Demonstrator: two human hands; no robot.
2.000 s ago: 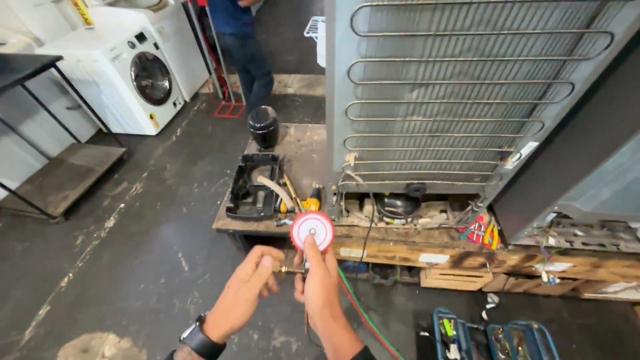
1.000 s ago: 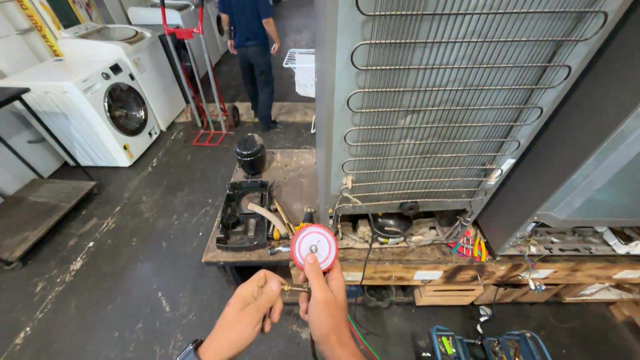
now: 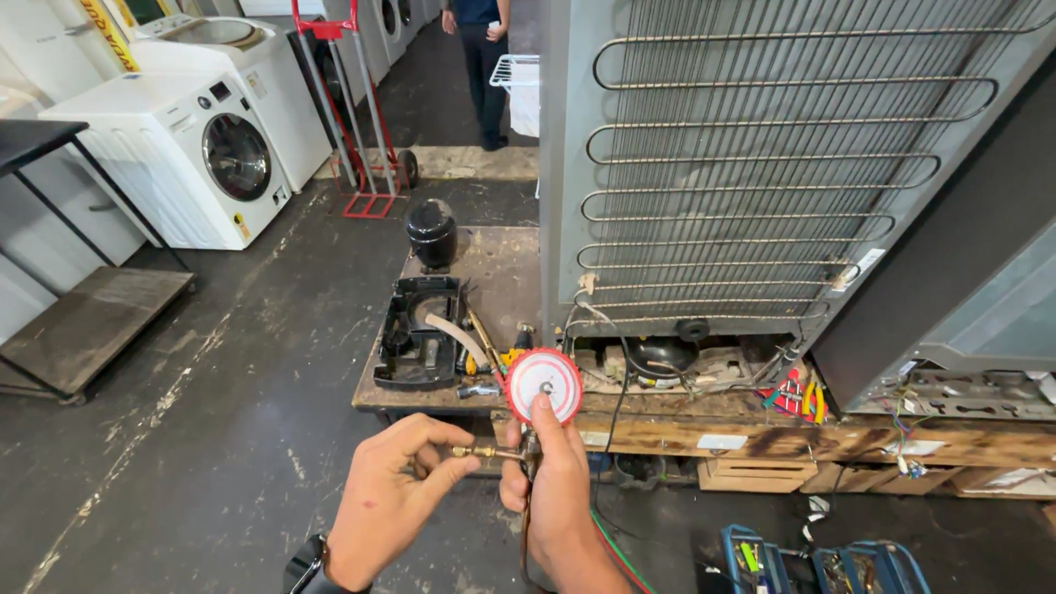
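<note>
My right hand [image 3: 554, 487] holds a round pressure gauge [image 3: 538, 384] with a red rim and a white dial, its thumb over the dial's lower part. From the gauge's stem a brass fitting [image 3: 474, 452] points left. Beside its free end is my left hand [image 3: 404, 491], fingertips and thumb curled around the end; whether they touch it is hard to tell. A dark hose [image 3: 525, 544] hangs below the stem. Behind stands a refrigerator with a wire condenser coil [image 3: 742, 157] and a black compressor [image 3: 662, 356] at its base.
The wooden bench [image 3: 495, 272] bears a loose black compressor [image 3: 431, 233], a black tool case [image 3: 419, 334], a yellow drill [image 3: 518, 342] and pliers [image 3: 813, 402]. A blue toolbox [image 3: 742, 549] lies on the floor. Beyond are a red hand truck [image 3: 367, 202], a washing machine [image 3: 165, 157] and a person [image 3: 485, 66].
The left fingers, closed at the brass fitting before, now look looser near its free end. The person at the back has turned. The view has shifted.
</note>
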